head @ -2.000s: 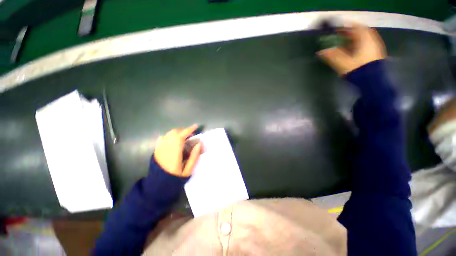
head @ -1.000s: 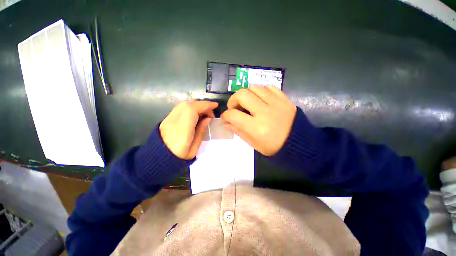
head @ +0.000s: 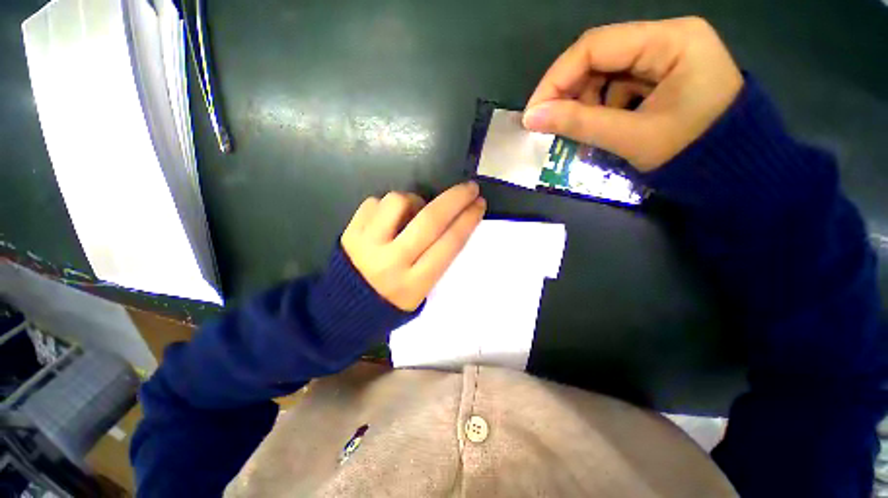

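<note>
The handheld unit (head: 596,185) lies open face up on the dark bench, slightly tilted, its green board strip and silvery section showing at the right. A pale grey adhesive pad (head: 508,154) lies over its left end. My right hand (head: 638,92) pinches the pad's upper right corner between thumb and forefinger. My left hand (head: 414,238) has its fingertips at the unit's lower left corner and holds nothing that I can see. Its palm side is hidden. The white backing sheet (head: 487,292) lies below the unit, partly under my left hand.
A thick stack of white sheets (head: 107,156) stands at the left. Thin metallic tweezers (head: 209,83) lie beside it. The bench edge curves below the stack, with a brown box (head: 161,336) and a grey rack (head: 83,399) beyond it.
My right hand has moved up and right from the backing sheet with a pad, which now lies on the unit. My left hand has moved from the sheet's top to the unit's corner.
</note>
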